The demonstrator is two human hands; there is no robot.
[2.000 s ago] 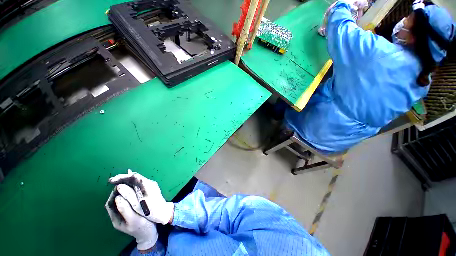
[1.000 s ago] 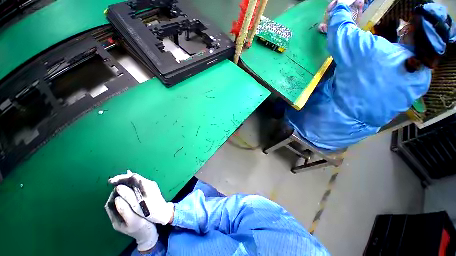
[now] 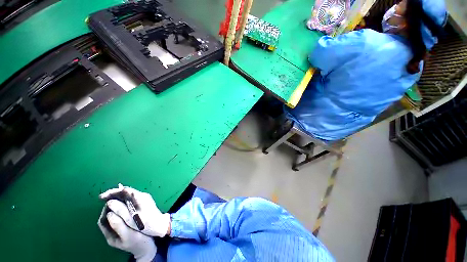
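My right hand point(image 3: 143, 211), in a white glove with dark-stained fingers, is closed on a slim black stick, which looks like a marker pen point(image 3: 135, 215). My left hand point(image 3: 123, 233), also white-gloved, is curled against my right hand, with nothing visible in it. The two hands are clasped together over the near edge of the green mat point(image 3: 169, 133). The overlap hides part of the fingers and one end of the stick.
Black carriers point(image 3: 158, 77) lie stacked at the conveyor's right end. A carrier frame point(image 3: 30, 107) sits in the track. Beyond tan poles point(image 3: 236, 30), a circuit board point(image 3: 262, 33) and round fan point(image 3: 329, 14) stand on the neighbouring bench beside a seated person point(image 3: 353, 77).
The view has shifted, so the benches sit further left in the picture. The neighbouring person has turned and the round fan now shows clearly. My hands stay clasped with the stick.
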